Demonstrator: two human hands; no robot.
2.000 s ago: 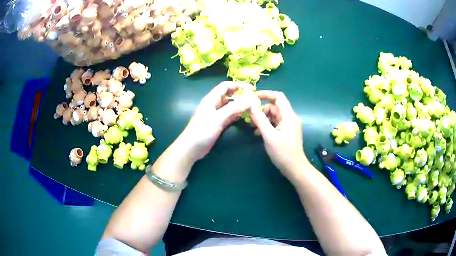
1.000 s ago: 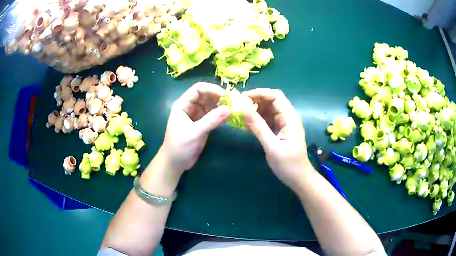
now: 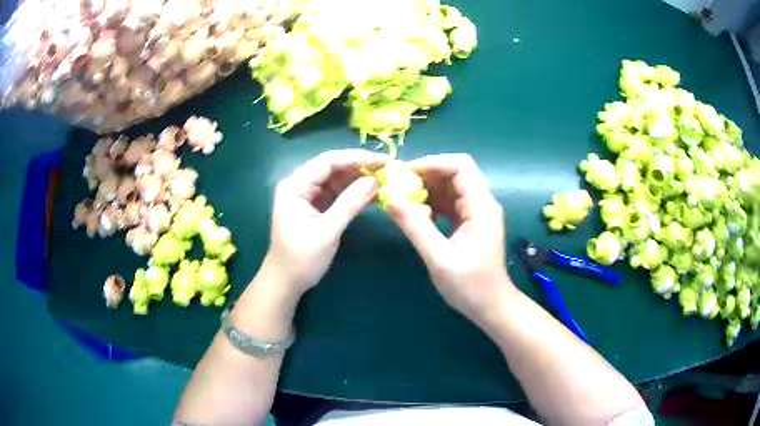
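My left hand [image 3: 312,220] and my right hand [image 3: 462,233] meet in front of me and pinch a yellow-green figure [image 3: 402,185] between fingertips and thumbs. A short strand stands up from it toward the clump. The figure's lower side is partly hidden by my thumbs. The yellow-green parts on runners [image 3: 367,66] lie just beyond my hands, with thin strands at their near edge. Side cutters [image 3: 557,270] with blue handles lie open on the table, right of my right hand.
A heap of yellow-green figures [image 3: 667,183] lies at the right, one loose figure [image 3: 568,210] beside it. Pinkish-tan figures [image 3: 146,183] and several green figures [image 3: 187,258] lie at the left, below a clear plastic bag [image 3: 142,58]. A blue bin [image 3: 35,225] shows below the table edge.
Both hands have moved slightly apart from their earlier closed pose, and the held figure shows more clearly between the fingertips. The whole view has shifted slightly.
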